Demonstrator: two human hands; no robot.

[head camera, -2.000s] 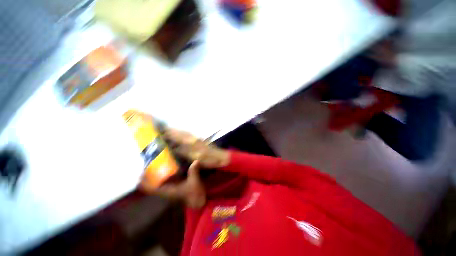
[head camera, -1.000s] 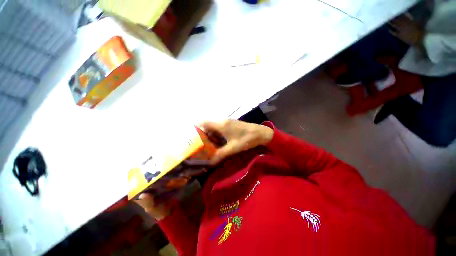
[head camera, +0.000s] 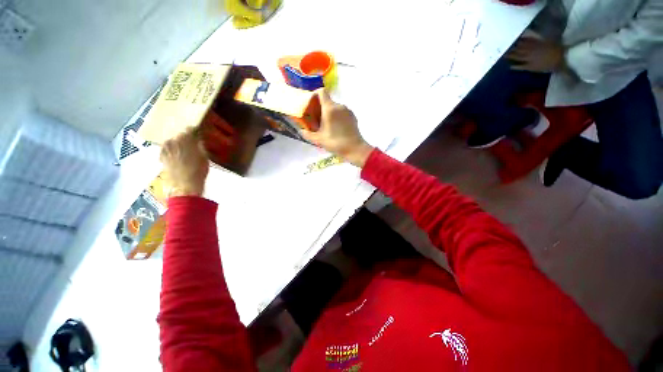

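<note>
My right hand (head camera: 338,129) grips the end of an orange and dark retail box (head camera: 280,109). The box's far end is at the open mouth of a brown shipping carton (head camera: 251,149). My left hand (head camera: 184,163) holds the raised printed flap (head camera: 190,94) of the carton on its left side. Orange shows inside the carton. Another orange and grey retail box (head camera: 143,224) lies on the table below my left hand, partly hidden by my forearm.
A blue and orange tape dispenser (head camera: 309,70) lies behind my right hand. A yellow item (head camera: 252,11) is near the wall. Black straps (head camera: 71,344) lie at the lower left. White stacks (head camera: 47,189) stand at left. A seated person (head camera: 607,58) is at right.
The retail box has moved from the table's front edge up to the carton. My left hand has let go of it and taken the carton flap. The view has shifted, showing the tape dispenser fully.
</note>
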